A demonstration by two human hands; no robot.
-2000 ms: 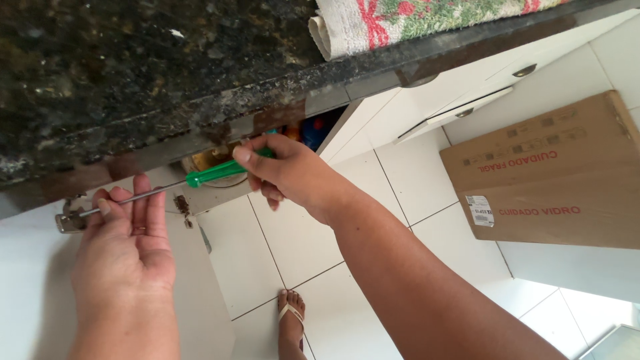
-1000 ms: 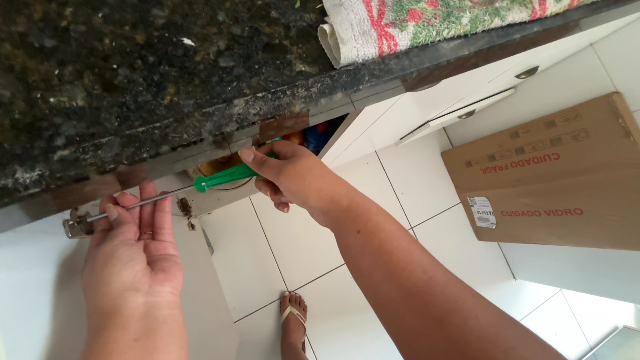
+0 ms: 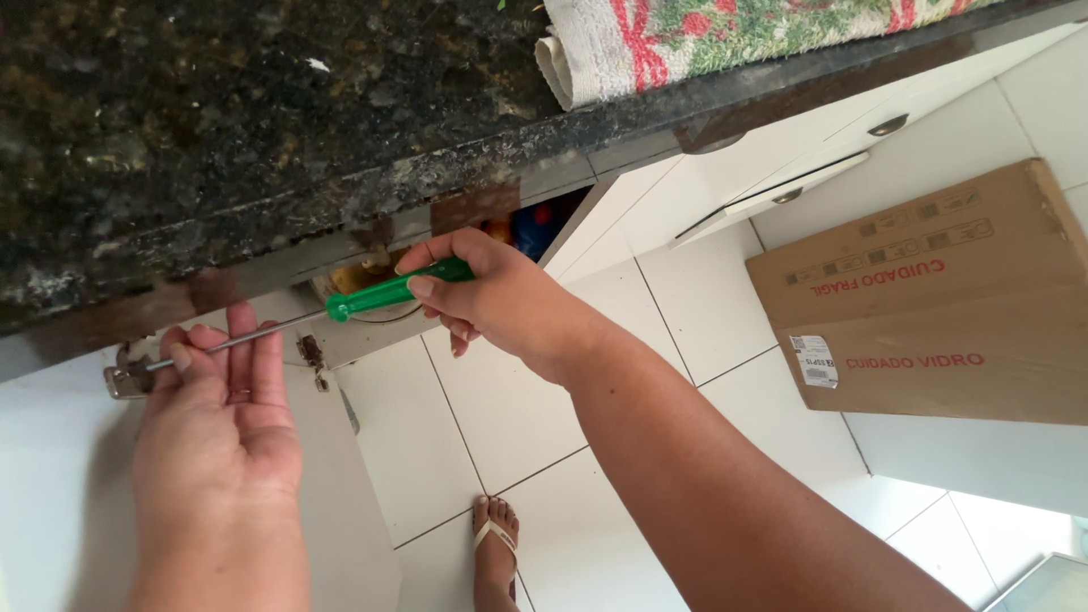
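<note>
My right hand (image 3: 489, 293) grips the green handle of a screwdriver (image 3: 374, 296), just below the stone countertop's edge. The metal shank runs left and slightly down to a metal cabinet hinge (image 3: 127, 380) at the far left. My left hand (image 3: 225, 408), palm up, pinches the shank close to its tip with thumb and fingers. The tip itself is hidden by the fingers and the hinge. A white cabinet door (image 3: 340, 510) stands open below, behind my left hand. A second metal fitting (image 3: 313, 353) shows to the right of my left fingers.
A dark granite countertop (image 3: 255, 110) spans the top, with a patterned towel (image 3: 697, 42) on it. Colourful items (image 3: 535, 225) show inside the open cabinet. A large cardboard box (image 3: 918, 314) stands at the right on the tiled floor (image 3: 527, 399). A foot in a sandal (image 3: 495, 544) is below.
Both hands keep their places at the screwdriver and hinge. The fingers of my right hand have shifted a little on the green handle.
</note>
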